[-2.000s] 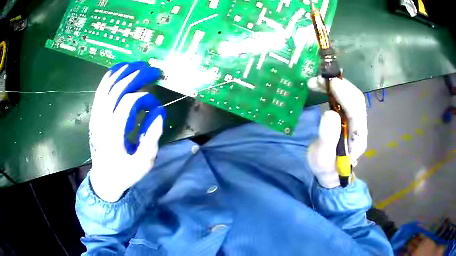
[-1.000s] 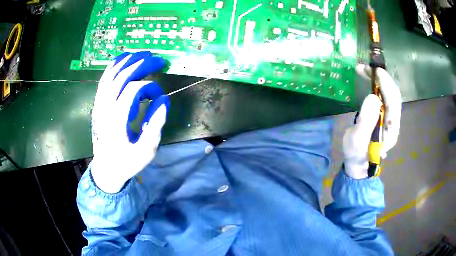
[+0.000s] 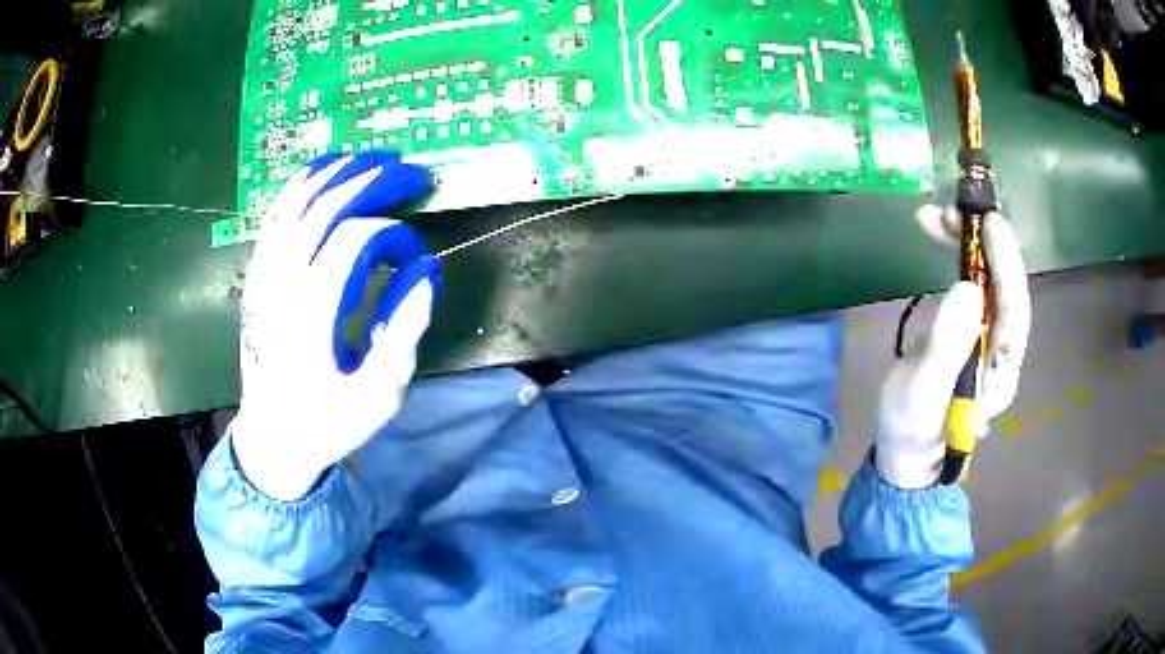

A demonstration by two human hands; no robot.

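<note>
A large green printed circuit board (image 3: 601, 96) lies on the green bench mat, its top cut off by the picture's edge. My left hand (image 3: 335, 319), in a white glove with blue fingertips, pinches the thin solder wire (image 3: 524, 222) at the board's near left. The wire's free end reaches the board's near edge; its other end runs out to the left. My right hand (image 3: 958, 332), in a white glove, holds the soldering iron (image 3: 974, 256) right of the board. Its tip points away from me and is apart from the board.
A dark tray with a yellow ring (image 3: 36, 105) stands at the left edge. Another black tray (image 3: 1096, 64) with white crumpled material stands at the upper right. The bench mat's near edge (image 3: 613, 335) runs before my blue smock. Grey floor with yellow lines (image 3: 1060, 524) shows at right.
The board has turned to lie nearly square to me and sits further right in view. My right hand with the iron is further right, off the board. My left hand still pinches the wire.
</note>
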